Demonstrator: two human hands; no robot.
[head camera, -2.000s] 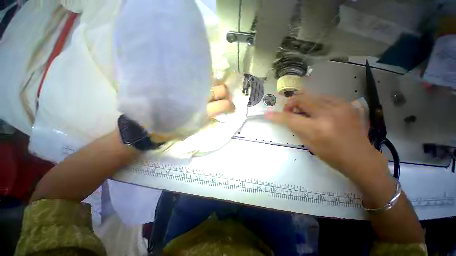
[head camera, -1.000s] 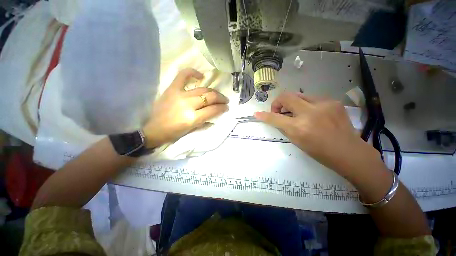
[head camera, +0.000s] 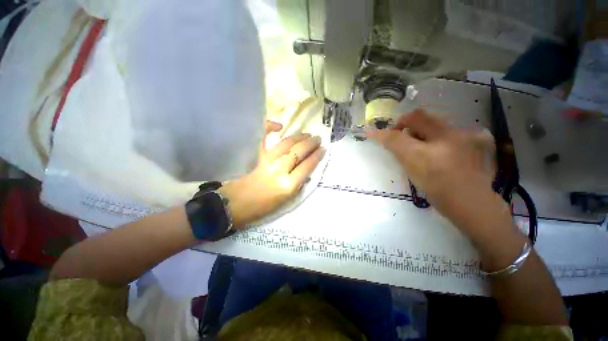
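Cream fabric (head camera: 87, 143) covers the left of the machine table and reaches the presser foot and needle area (head camera: 328, 114). My left hand (head camera: 277, 173) lies palm down on its right edge, fingers extended just left of the foot, pressing the cloth without a visible grip. My right hand (head camera: 433, 150) is raised over the table, blurred, thumb and fingertips drawn together beside the cream ribbed knob (head camera: 382, 110). Whether it holds anything cannot be told. A small dark tool (head camera: 418, 196), perhaps the snips, shows partly under my right hand.
Black shears (head camera: 505, 143) lie right of my right hand. A whitish-grey rounded shape (head camera: 193, 86) blocks the upper left. The pale machine head (head camera: 347, 50) stands at top centre. A printed ruler scale (head camera: 347, 250) follows the front edge. A small dark attachment (head camera: 588, 202) is far right.
My right fingertips have risen from the thin tool seen near the foot to beside the knob. My left hand appears nearer the front edge. The view has shifted and the rounded shape covers more of the centre.
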